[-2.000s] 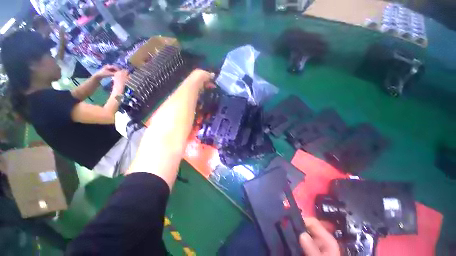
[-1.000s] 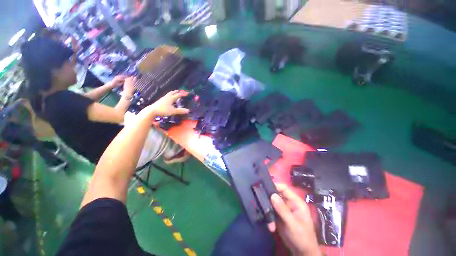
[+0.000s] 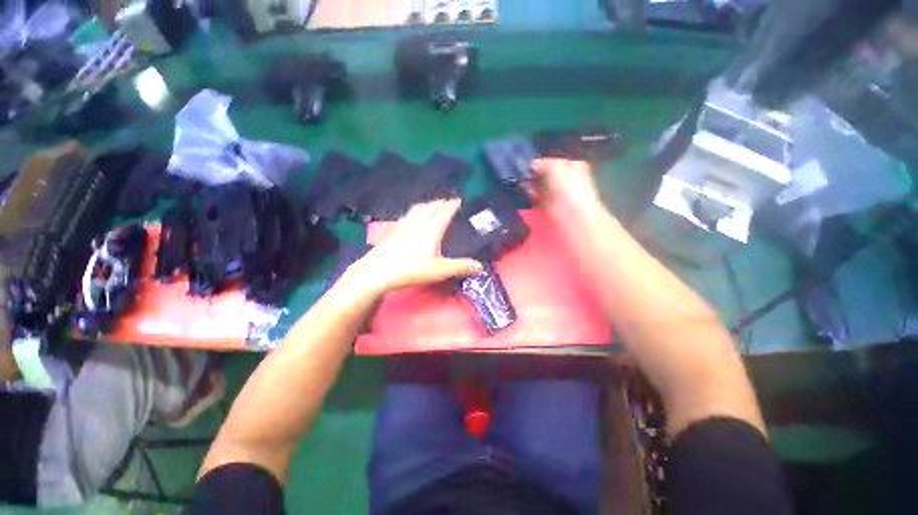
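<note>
The black device body (image 3: pixel 503 227) with a small pale label lies on the red-pink mat (image 3: pixel 564 302). A shiny film-covered piece (image 3: pixel 490 300) projects from it towards me. My left hand (image 3: pixel 418 246) grips the body's left end, with the thumb along its near side. My right hand (image 3: pixel 564 186) is beyond the body to the right, at the mat's far edge. Its fingers are beside a dark blurred item (image 3: pixel 510 161); whether they hold it cannot be told.
Black shells (image 3: pixel 388 186) lie in a row beyond the mat. More black parts (image 3: pixel 226 236) stand on the left mat (image 3: pixel 186 314). A crumpled clear bag (image 3: pixel 226 146) is at back left. A silver-white metal box (image 3: pixel 740 146) stands at right. A neighbour's legs (image 3: pixel 111 407) show at far left.
The view has swung right to face my mat. My left hand has come from the left mat to the device body. My right hand has moved beyond the body; the flat cover it held is no longer clearly visible.
</note>
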